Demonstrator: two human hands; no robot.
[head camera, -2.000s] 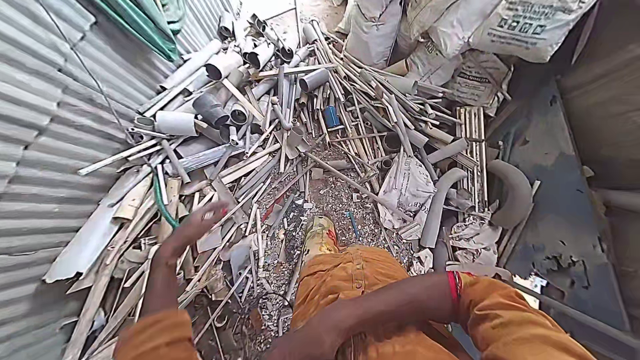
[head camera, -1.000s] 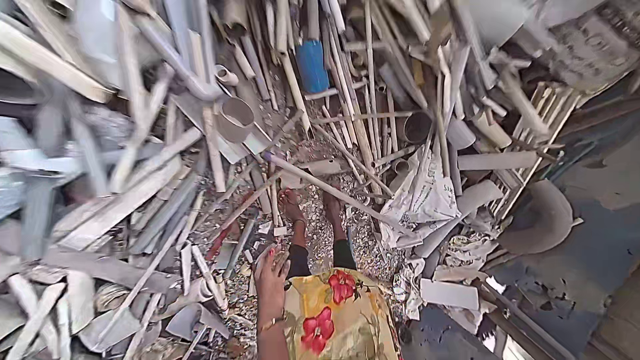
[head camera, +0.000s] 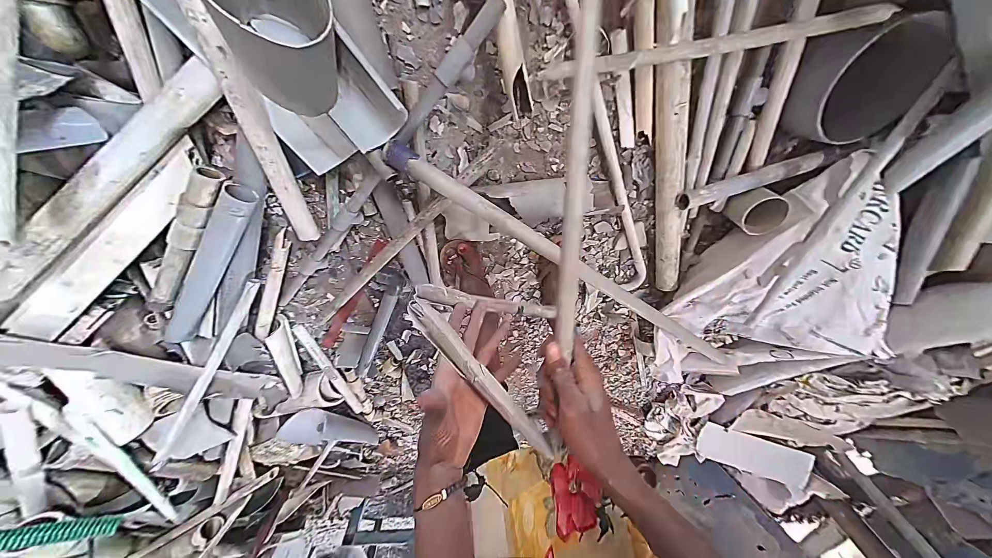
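My right hand (head camera: 577, 387) is closed around the lower end of a long pale pipe (head camera: 573, 194), which stands up through the middle of the view. Beside it on the left, my left hand (head camera: 457, 403) has its fingers extended and spread. A thin, angled pipe piece (head camera: 484, 372) crosses in front of the left palm, its lower end near my right wrist. Another short pipe piece (head camera: 488, 301) runs across at the left fingertips. Whether these two pieces are joined is unclear. Behind the upright pipe, a grey pipe with a purple end (head camera: 496, 213) slants down to the right.
Scrap pipes and broken plastic pieces (head camera: 124, 356) are heaped on the left, below a wide grey pipe (head camera: 279, 62). More pipes (head camera: 670, 155), another wide pipe (head camera: 883, 85) and a printed white sack (head camera: 829, 271) lie on the right. Bare feet (head camera: 465, 263) rest on debris-strewn ground.
My right hand, out of view one second ago, now grips the long pale pipe. My left hand has its fingers spread by the angled piece. The view has moved closer to the ground.
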